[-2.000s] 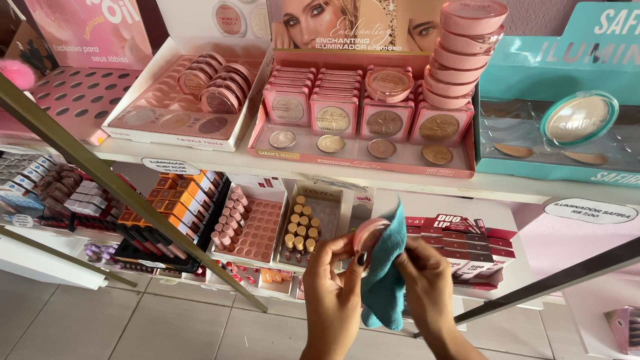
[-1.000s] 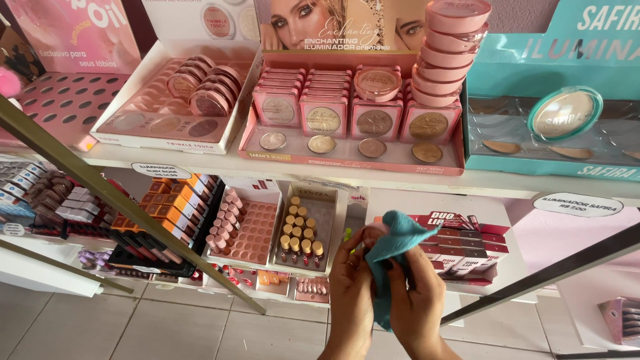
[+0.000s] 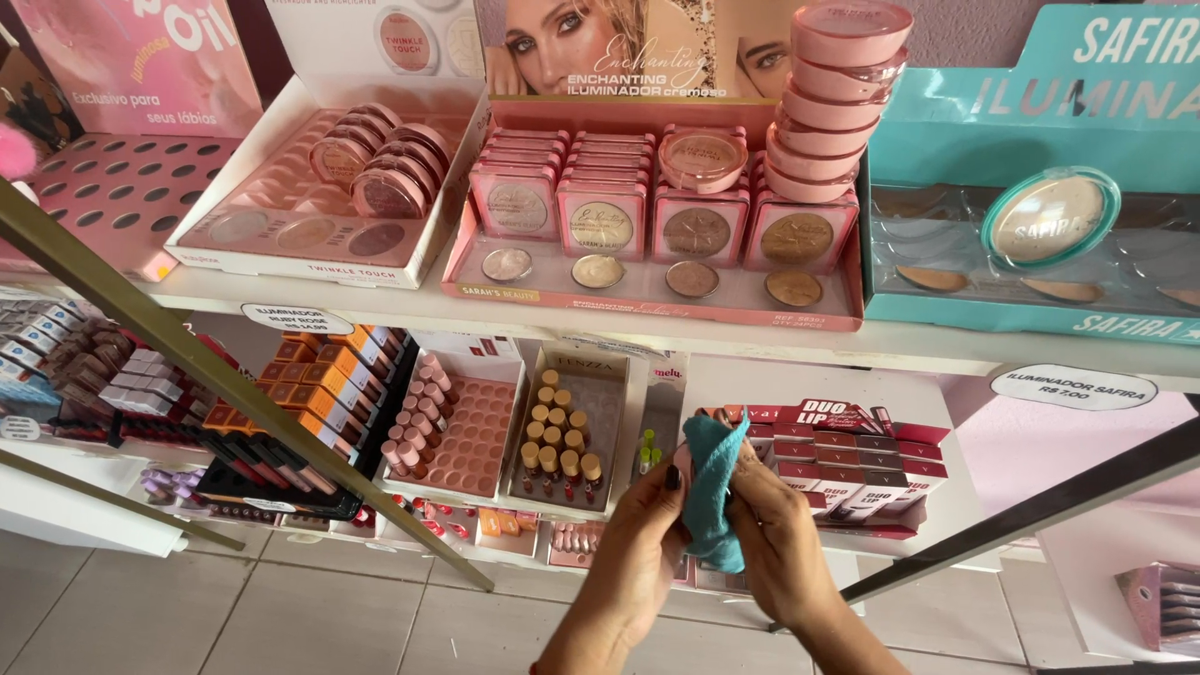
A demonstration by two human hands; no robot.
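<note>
A teal cloth (image 3: 714, 497) is held between both hands in front of the lower shelf. My left hand (image 3: 652, 520) grips a round pink compact, now almost wholly hidden behind the cloth, with only a small pale pink part showing by the thumb. My right hand (image 3: 778, 525) is closed on the cloth. Above the hands, a leaning stack of round pink compacts (image 3: 825, 112) rises from the highlighter display box (image 3: 656, 305). One more round compact (image 3: 703, 159) lies on the square compacts there.
The upper shelf edge (image 3: 581, 330) crosses above the hands. A twin-row compact tray (image 3: 300, 264) stands left, a teal display (image 3: 1012, 323) right. Below are gold-capped bottles (image 3: 553, 422), pink-capped tubes (image 3: 422, 412) and lip product boxes (image 3: 844, 469). Metal bars (image 3: 216, 366) slant at both sides.
Two seconds ago the round pink compact showed beside the cloth in my left hand; now the cloth covers most of it. The hands have drawn closer together.
</note>
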